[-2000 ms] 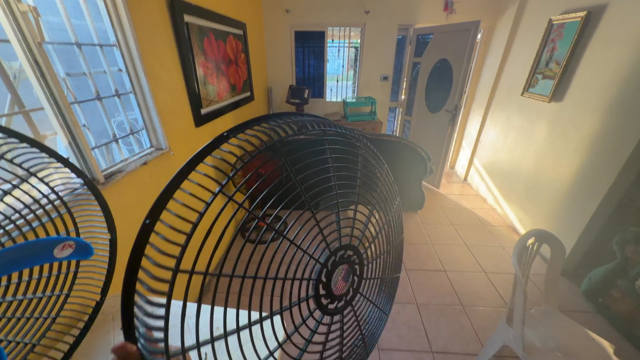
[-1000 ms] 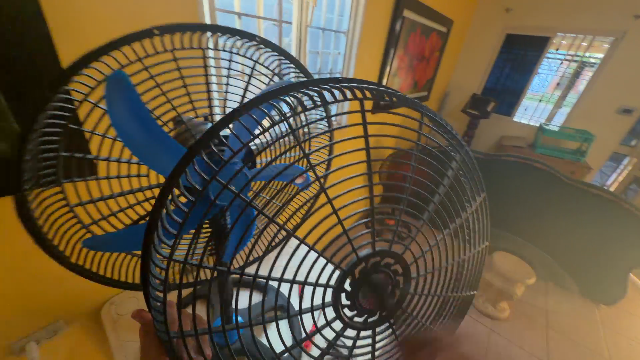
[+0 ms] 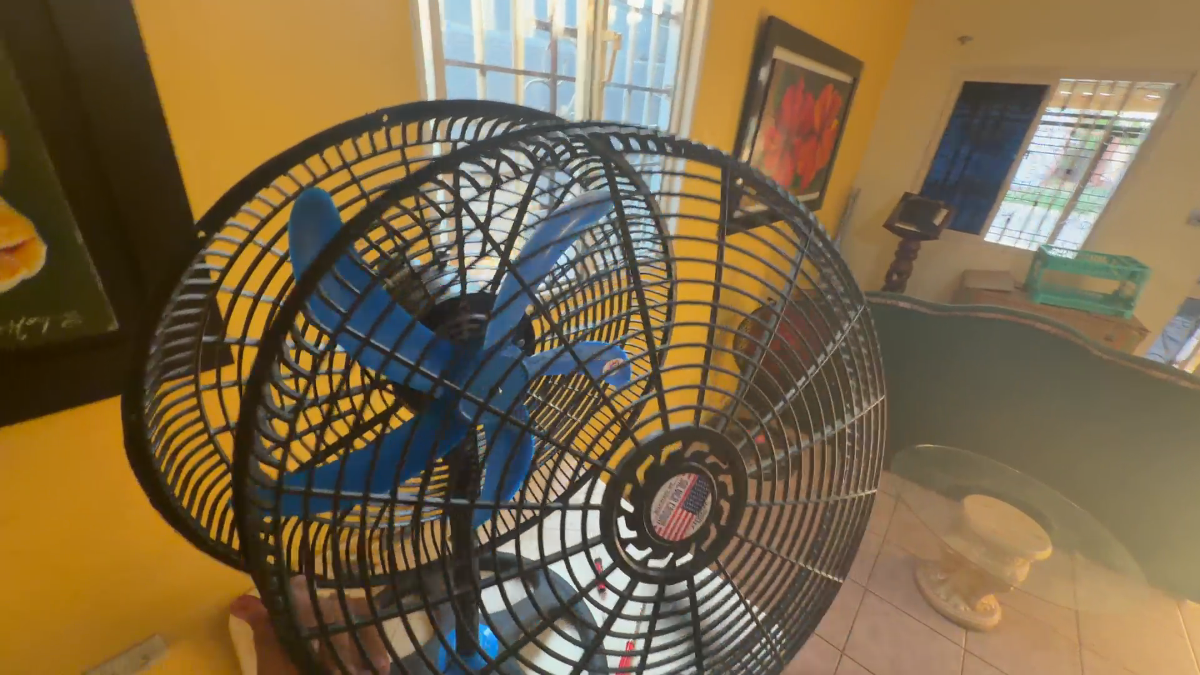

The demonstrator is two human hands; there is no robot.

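Note:
A round black front grille (image 3: 680, 503) of a fan, with a flag sticker on its hub, fills the middle of the head view. My left hand (image 3: 314, 623) grips its lower left rim, partly hidden behind the bars. Behind the grille stands the fan with blue blades (image 3: 375, 328) and a black rear grille (image 3: 159, 403). The two grilles overlap in the view; whether they touch cannot be told. My right hand is not in view.
Framed pictures hang on the yellow wall (image 3: 525, 47), beside a barred window (image 3: 562, 56). To the right are a green sofa back (image 3: 984, 384), a round glass table on a pale pedestal (image 3: 998, 553) and a green crate (image 3: 1087, 281). A wall outlet (image 3: 127, 654) is at lower left.
The view has swung left, bringing the blue-bladed fan into the middle. The held grille now overlaps more of the fan than one second ago.

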